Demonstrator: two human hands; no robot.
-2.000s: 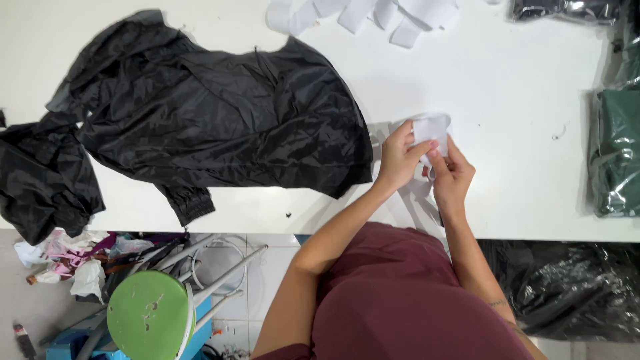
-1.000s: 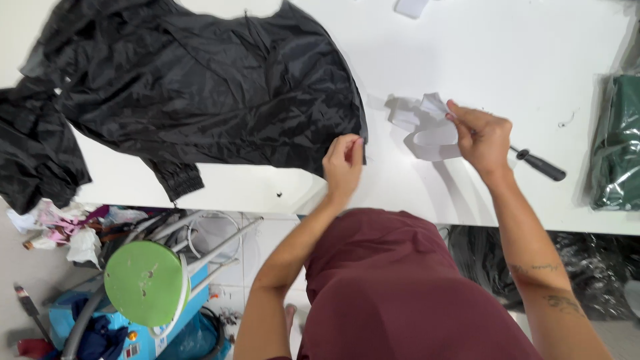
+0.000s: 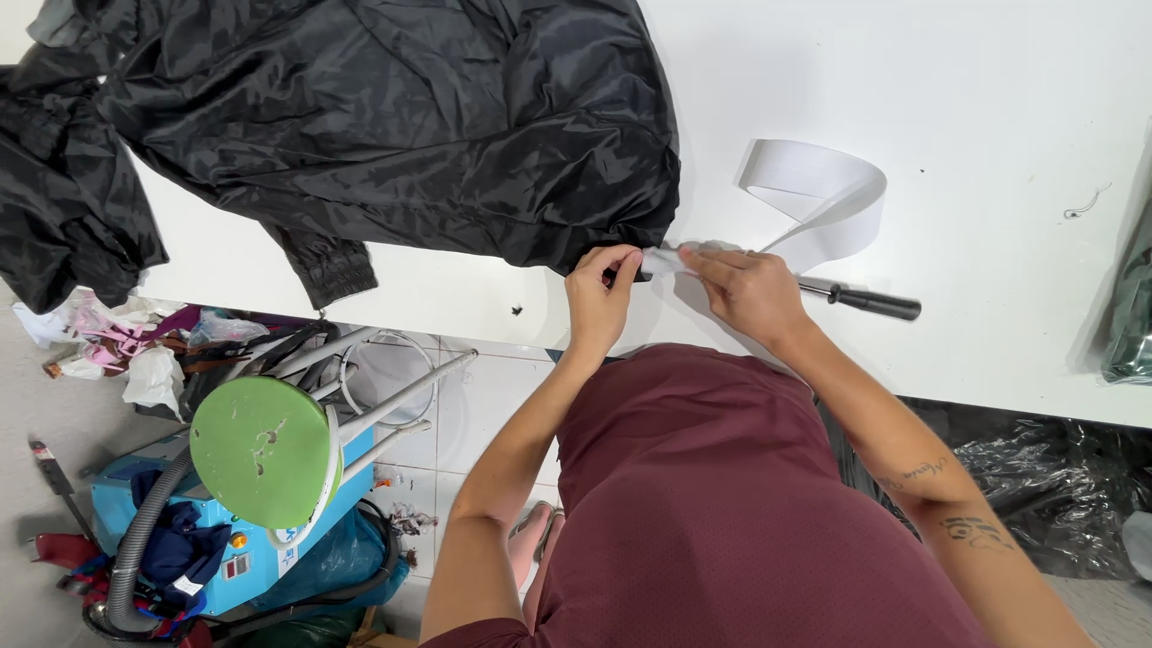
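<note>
A black shiny fabric garment lies spread on the white table at the upper left. At its lower right corner my left hand pinches the fabric edge between thumb and fingers. My right hand holds one end of a white strip against that corner, fingertips close to those of my left hand. The rest of the strip loops on the table above my right hand. A tool with a black handle and thin metal shaft lies just right of my right hand, its tip hidden.
The white table has its near edge against my body. A plastic-wrapped dark green package sits at the right edge. Below left are an overturned green stool, a blue machine with a hose, and scraps. Black plastic lies under the table at right.
My left hand has gone left from the white strip to the garment's corner. My right hand, after lifting away with the strip, has come back left to that corner. The black-handled tool now shows.
</note>
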